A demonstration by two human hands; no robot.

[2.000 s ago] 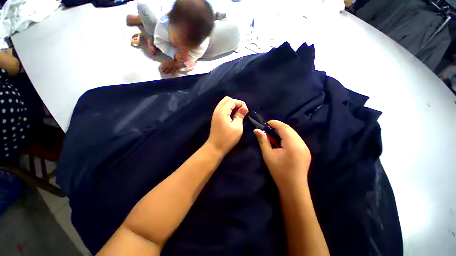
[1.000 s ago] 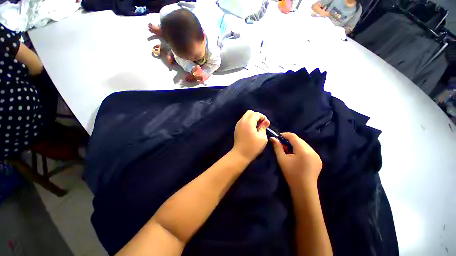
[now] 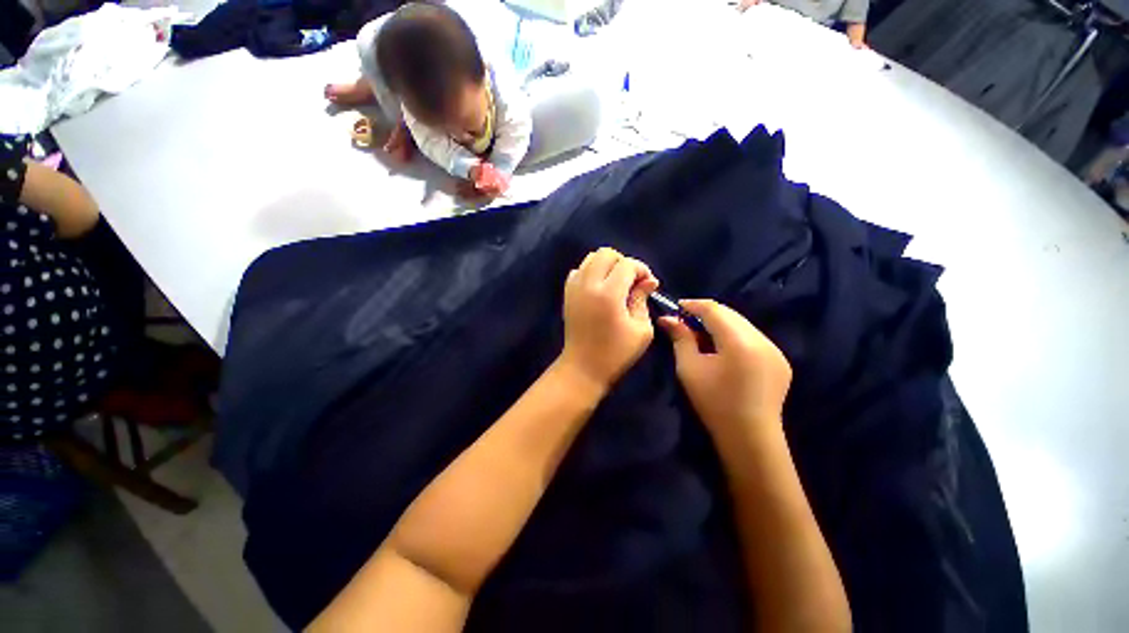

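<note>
A large dark navy jacket [image 3: 495, 408] lies spread over the white table, with folded, pointed edges at its upper right. My left hand [image 3: 607, 309] is above the middle of the jacket with its fingertips pinched together; what they pinch is too small to tell. My right hand [image 3: 737, 365] is shut on dark thread snips [image 3: 680, 312], whose blades point up and left to my left fingertips. The handle is mostly hidden in my right hand.
A baby [image 3: 452, 105] sits on the white table [image 3: 161, 186] beyond the jacket. A person in a white-dotted top [image 3: 50, 322] sits at the left. White cloth [image 3: 93, 62] and dark cloth lie at the far left. Another person's arm shows at the top right.
Since the first frame, both hands have come closer together and the snips' blades now meet my left fingertips. The view has shifted. The baby's head has turned slightly.
</note>
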